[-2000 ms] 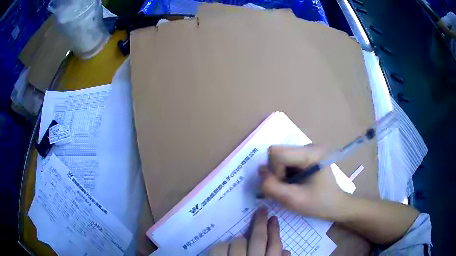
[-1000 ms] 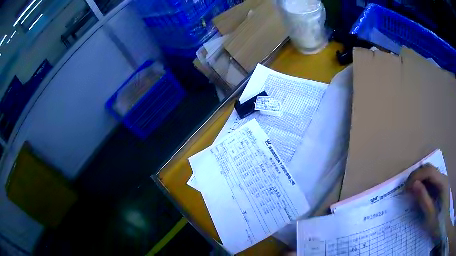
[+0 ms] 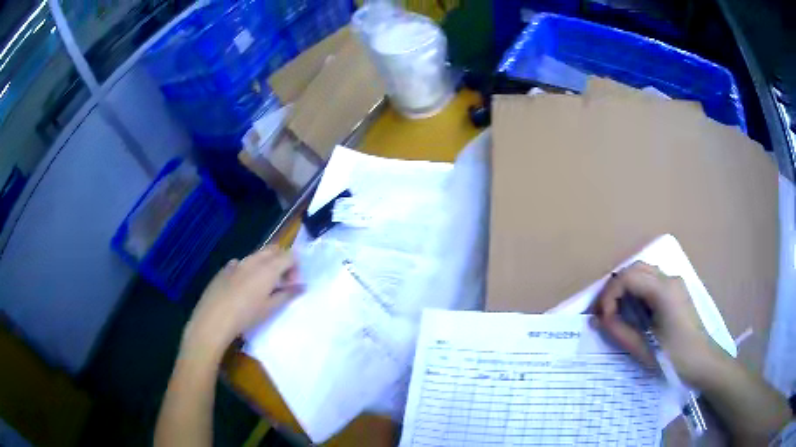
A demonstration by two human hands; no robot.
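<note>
My right hand (image 3: 650,319) holds the pen (image 3: 696,414) and rests at the top right of a printed form sheet (image 3: 532,384). The sheet lies over the record form pad (image 3: 685,262), on the cardboard sheet (image 3: 628,183). My left hand (image 3: 253,292) is at the upper left edge of the loose work order page (image 3: 323,349), fingers curled; whether it grips the page I cannot tell. Above that page, the small black part (image 3: 325,216) with its white label (image 3: 358,209) lies on the dense table sheet (image 3: 401,179).
A plastic-wrapped tub (image 3: 410,65) stands at the yellow table's (image 3: 375,135) back corner, beside a dark object. A blue crate with clear film (image 3: 628,57) is behind the cardboard. Cardboard scraps (image 3: 336,96), stacked blue crates (image 3: 218,70) and another blue crate (image 3: 174,231) are at the left.
The view first swung left, then partly back. My left hand has moved from the pad to the loose page. The printed form sheet now covers much of the pad. My right hand keeps the pen.
</note>
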